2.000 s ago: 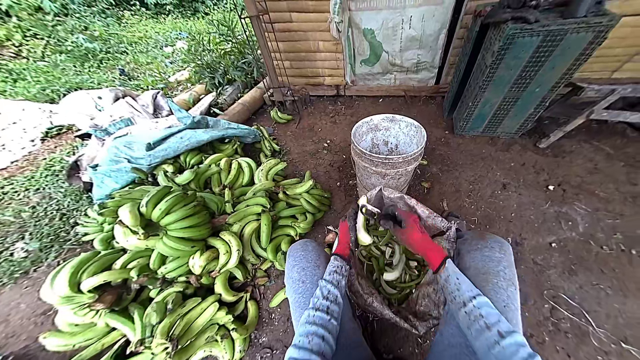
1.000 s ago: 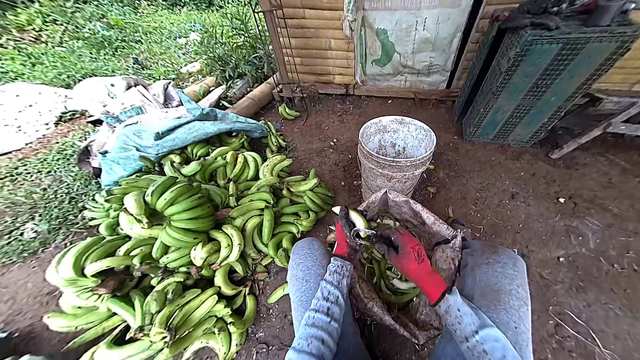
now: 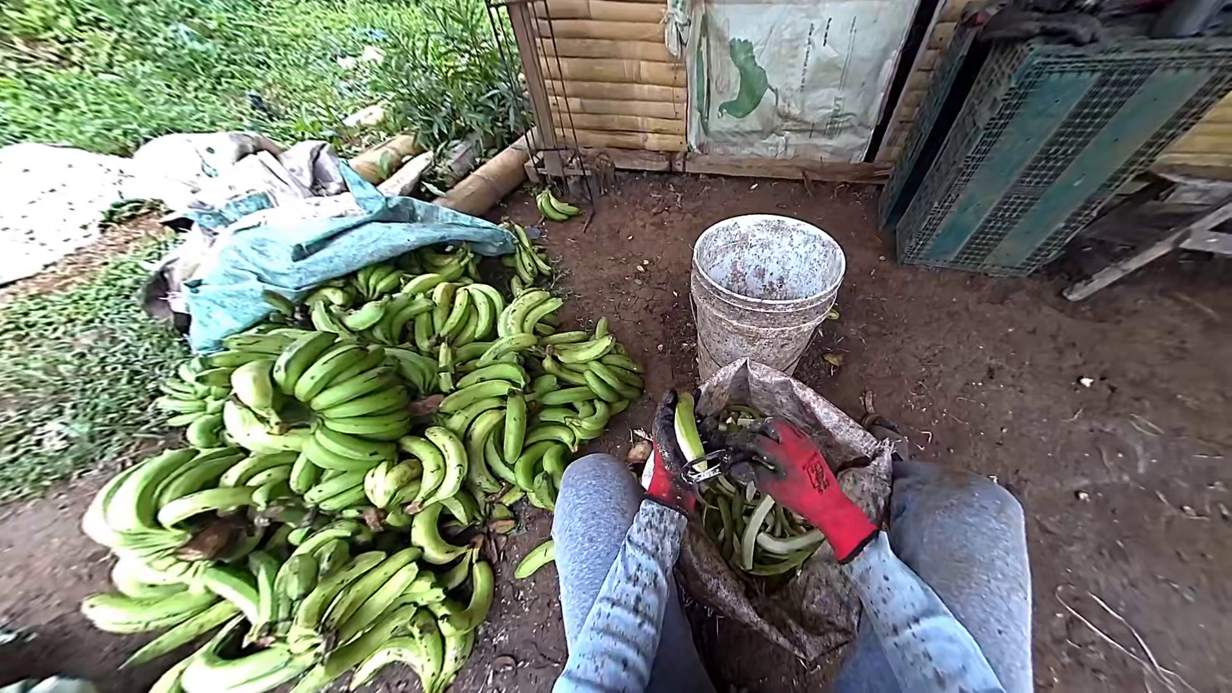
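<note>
My left hand (image 3: 671,457), in a red and black work glove, grips a green plantain (image 3: 687,428) that stands nearly upright, partly peeled as far as I can tell. My right hand (image 3: 794,476), gloved alike, is closed on a metal peeler (image 3: 705,468) whose looped blade lies against the plantain's lower part. Both hands are above an open, dirty woven sack (image 3: 861,452) between my knees. Strips of green and pale peel (image 3: 760,529) fill its mouth.
A large heap of green plantains (image 3: 356,395) lies left, partly under a blue tarp (image 3: 279,250). A stained white bucket (image 3: 768,327) stands just beyond the sack. Green mesh crates (image 3: 1039,164) stand back right, near a wooden stand (image 3: 1145,252).
The pale, peeled part of the fruit seen earlier no longer shows; a greener plantain surface now faces up in my left hand. My right hand has stayed close beside it.
</note>
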